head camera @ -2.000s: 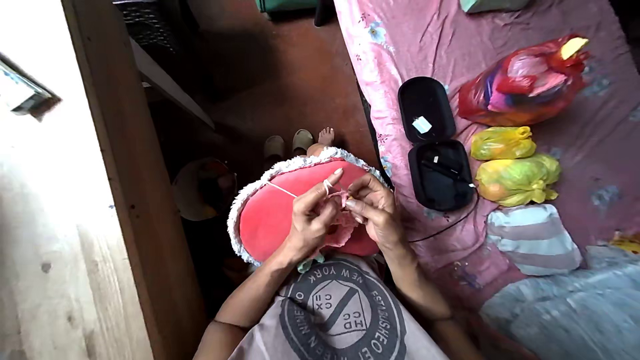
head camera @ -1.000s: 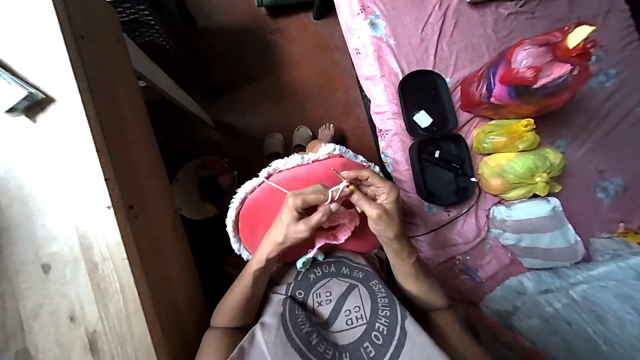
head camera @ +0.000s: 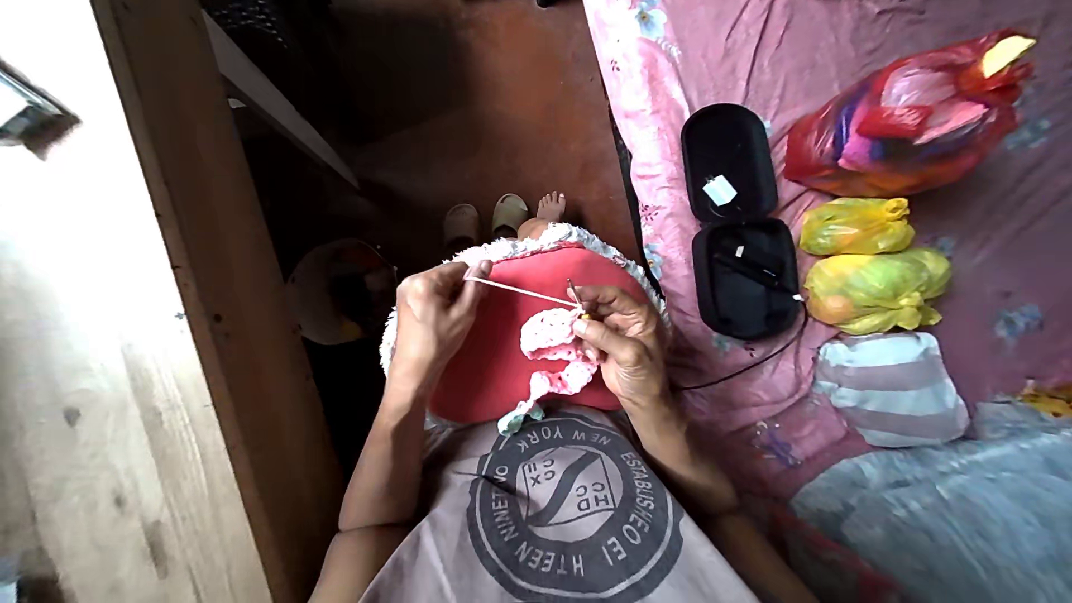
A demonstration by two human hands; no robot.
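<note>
My left hand (head camera: 437, 314) pinches a strand of white yarn (head camera: 523, 291) between thumb and fingers, and the strand runs taut across to my right hand. Between thumb and fingers, my right hand (head camera: 621, 335) holds a crochet hook (head camera: 573, 291) together with the edge of a pink and white crocheted piece (head camera: 550, 333). This piece hangs down toward my shirt and ends in a pale green tip. Beneath both hands lies a red cushion (head camera: 486, 368) with a fluffy white rim, on my lap.
On the pink flowered bedsheet at right are an open black case (head camera: 745, 276), a red plastic bag (head camera: 904, 117), two yellow plastic bags (head camera: 854, 226) (head camera: 879, 285) and a striped folded cloth (head camera: 892, 389). A wooden ledge (head camera: 209, 335) runs along the left.
My left hand has moved left, away from my right hand, drawing the yarn out straight. The crocheted piece now hangs in fuller view beside my right hand.
</note>
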